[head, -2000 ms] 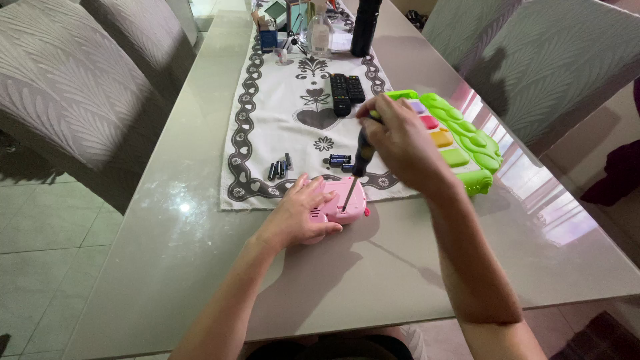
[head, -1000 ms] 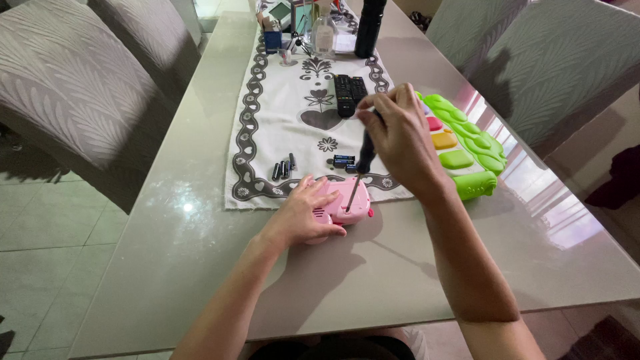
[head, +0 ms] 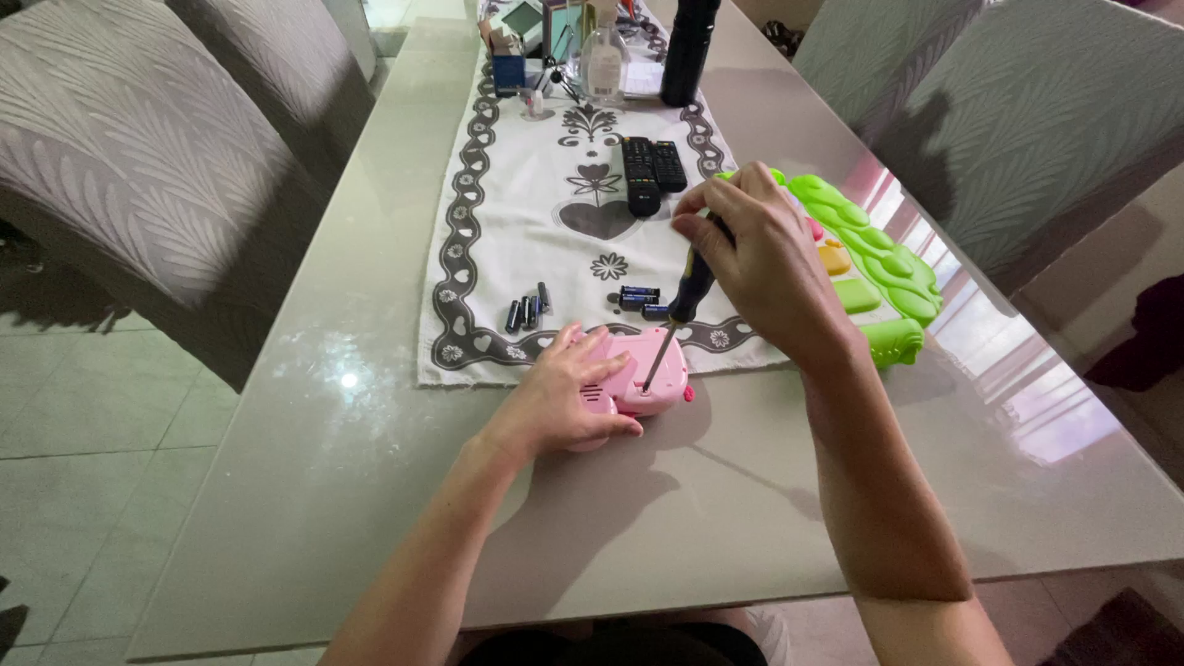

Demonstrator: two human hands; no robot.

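A pink plastic toy [head: 629,370] lies on the table's near part, overlapping the edge of the cloth runner. Spread over its left part, my left hand [head: 560,398] presses it down, thumb at the near side. My right hand [head: 754,245] grips the dark handle of a screwdriver [head: 692,287] from above. The shaft slants down to the left, its tip at a small recess in the toy's near right part. Just beyond the toy lie several batteries [head: 529,312] at the left and more batteries [head: 640,296] at the right, one partly behind the screwdriver.
A green toy with coloured keys [head: 856,294] lies right, partly behind my right arm. Two black remote controls [head: 640,176] rest on the printed runner [head: 518,213]. Farther back stand a dark bottle [head: 689,51], a clear pump bottle [head: 604,65] and a small blue box [head: 508,74]. Upholstered chairs [head: 139,139] flank the table.
My right hand's grip on the screwdriver handle has shifted, with the fingers now bent down over its top. The left hand remains on the pink toy.
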